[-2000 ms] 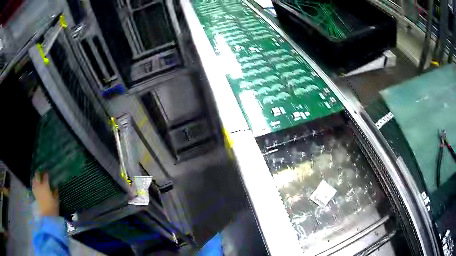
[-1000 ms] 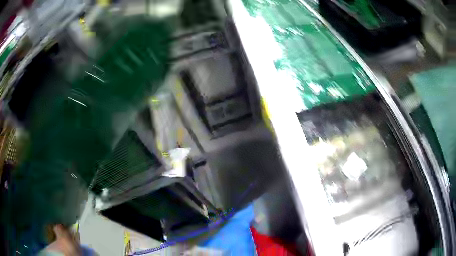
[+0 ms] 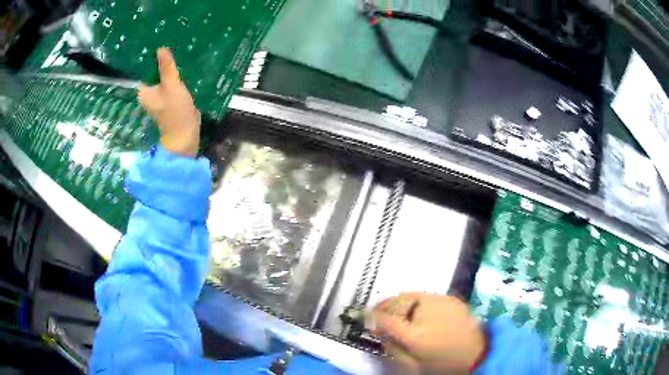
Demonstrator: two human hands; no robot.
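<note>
A large green circuit board [image 3: 213, 36] with small pale pads lies at the upper left, beyond the rail. My left hand [image 3: 172, 110], in a blue sleeve, is over its near edge with one finger extended across its face; whether it grips the board is unclear. My right hand [image 3: 433, 329] is low, right of centre, above the near side of the conveyor, with fingers curled. I cannot tell if anything is in it. A thin red band shows at its wrist.
Printed boards lie on the conveyor at left [image 3: 81, 146] and right [image 3: 557, 271], with metal machinery between them. Beyond the silvery rail [image 3: 330, 124] are side cutters [image 3: 385, 36] on a pale green mat [image 3: 323, 44], a black parts tray [image 3: 491, 80], white pieces, a plastic bag and paper.
The view has swung from the rack to the conveyor and bench. The green board, blurred and raised at left before, appears to be the one now beyond the rail. My right hand has come into view.
</note>
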